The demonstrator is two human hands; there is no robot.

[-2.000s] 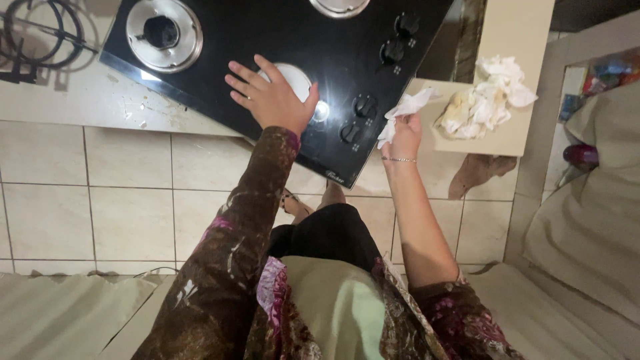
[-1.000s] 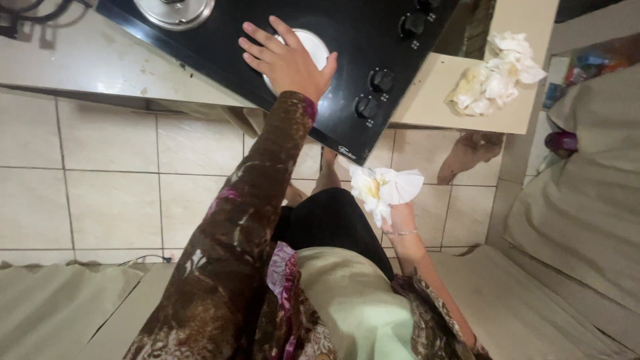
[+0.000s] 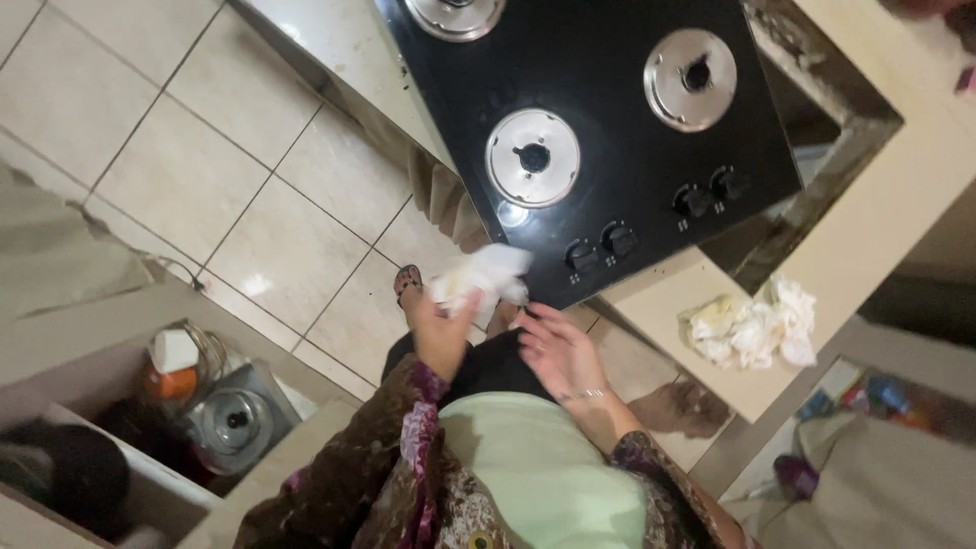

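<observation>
My left hand (image 3: pixel 446 335) holds a crumpled white paper tissue (image 3: pixel 484 278) with yellowish stains; both are motion-blurred. Just right of it, near the hob's front corner, my right hand (image 3: pixel 560 347) has loosely bent fingers whose tips come close to the tissue; I see nothing held in it. Beyond both hands lies a black glass gas hob (image 3: pixel 602 145) with several black knobs (image 3: pixel 619 240) and bare metal burner plates (image 3: pixel 533 158). A pile of crumpled, stained white tissues (image 3: pixel 751 324) rests on the counter to the right.
The hob sits askew over a counter cut-out (image 3: pixel 820 152) with rough edges. At lower left, a shelf unit (image 3: pixel 137 457) holds a glass-lidded metal item (image 3: pixel 232 419) and an orange-and-white object (image 3: pixel 171 366). A curtain (image 3: pixel 442 191) hangs beneath the counter. Tiled floor (image 3: pixel 252 206) lies to the left.
My left hand has left the round burner plate and now has the tissue, which my right hand held before. The hands have come together before my body. The view has turned strongly.
</observation>
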